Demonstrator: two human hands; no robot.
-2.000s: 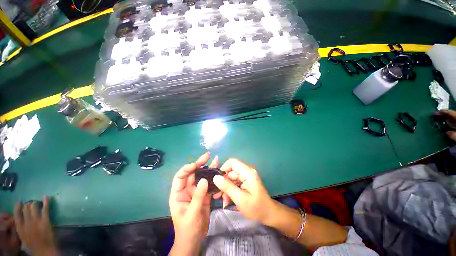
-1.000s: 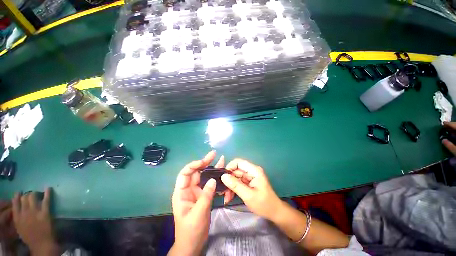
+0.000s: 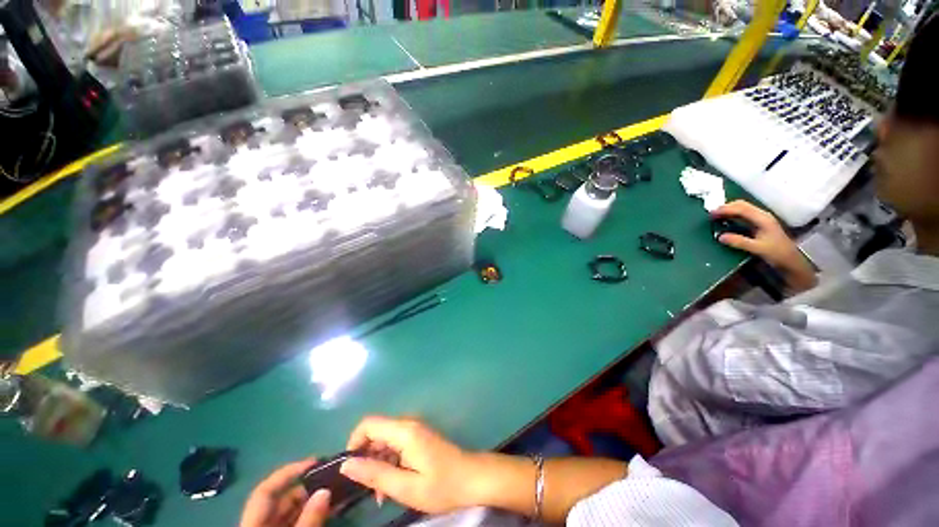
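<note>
A dark watch unit (image 3: 335,477) is held between both bare hands near the bottom edge. My left hand (image 3: 283,498) grips its left side and is partly cut off by the picture's edge. My right hand (image 3: 404,465) holds its right side, with a bracelet on the wrist. Fingers hide part of the unit. Joined black units (image 3: 207,471) lie on the green bench left of the hands. Thin dark tweezers (image 3: 405,314) lie in front of the tray stack.
A tall clear blister tray stack (image 3: 278,278) stands ahead. A whitish bottle (image 3: 588,209), a loose small module (image 3: 489,273) and black case frames (image 3: 609,270) lie to the right. A neighbour's hand (image 3: 757,235) holds a dark piece beside a white component tray (image 3: 767,154). A yellowish bottle (image 3: 64,414) is at left.
The view has turned right and up, so the bench things appear shifted left and lower. The neighbour and white tray have come into view. Both hands still hold the dark unit.
</note>
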